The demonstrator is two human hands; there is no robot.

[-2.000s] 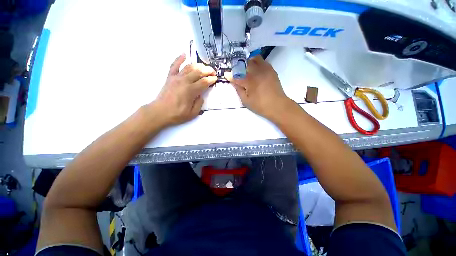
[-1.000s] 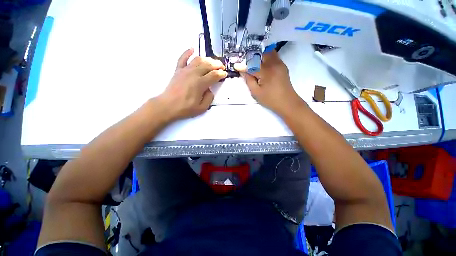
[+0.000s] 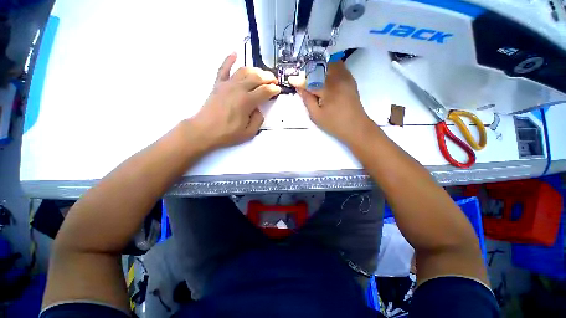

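Observation:
A small piece of black fabric [image 3: 287, 90] lies at the presser foot [image 3: 289, 73] of the white sewing machine [image 3: 397, 37]. A black strip [image 3: 256, 37] runs up from it behind the foot. My left hand [image 3: 239, 102] pinches the fabric's left side with thumb and index finger. My right hand [image 3: 332, 99] is at its right side, fingertips beside the foot; the machine head partly hides that hand. Most of the fabric is hidden by the fingers and the machine.
Scissors with red and yellow handles [image 3: 455, 138] lie right of my right hand. A small brown square [image 3: 397, 115] lies left of them. The ruler-marked table edge [image 3: 273, 185] runs in front. Below are a red-orange crate [image 3: 527, 211] and a blue bin [image 3: 470, 214].
The camera view has shifted slightly. The black strip behind the foot shows more than two seconds ago. Both hands remain at the presser foot, with little change in the last second.

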